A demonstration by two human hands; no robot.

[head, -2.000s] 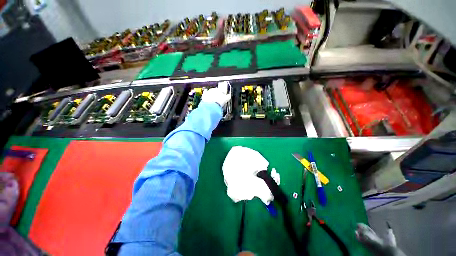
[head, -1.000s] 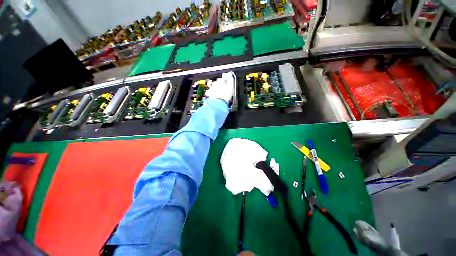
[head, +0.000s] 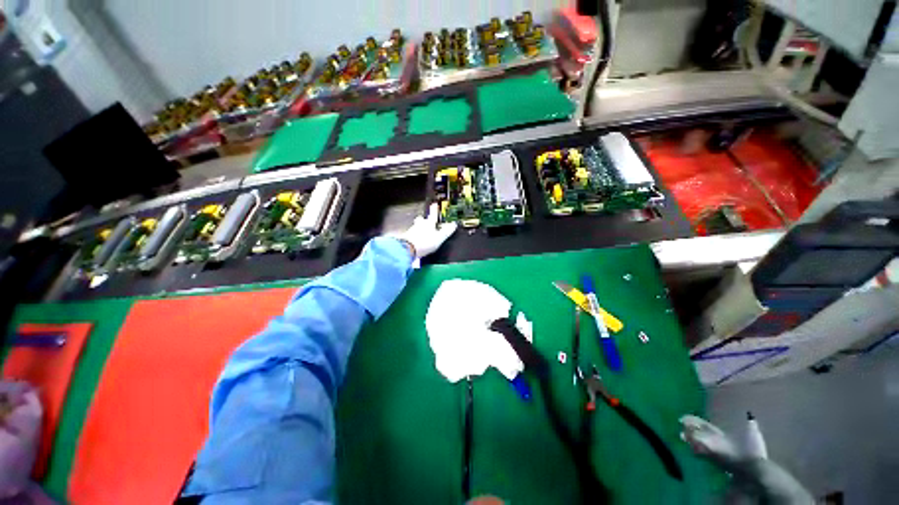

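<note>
My left hand (head: 429,235), in a white glove, is at the front left corner of a circuit board (head: 481,195) in a black carrier tray (head: 503,240) on the line. Its thumb and fingers are apart and touch the corner area; a firm grip is not visible. The board has yellow parts and a long grey block. A second board (head: 596,176) lies in a tray to its right. My right hand (head: 725,449), gloved and partly blurred at the lower right, holds a marker pen (head: 755,436) upright.
On the green mat (head: 394,414) lie a white cloth (head: 463,330), black brush, yellow knife (head: 608,318), blue-white marker (head: 601,330) and pliers (head: 593,390). An orange-red mat (head: 177,385) is left. Several boards (head: 301,219) stand further left on the line. A person's hand (head: 18,419) shows far left.
The two right-hand boards and their trays have moved right along the line, leaving a gap behind them. My left hand has come down off the board's grey block to its front left corner.
</note>
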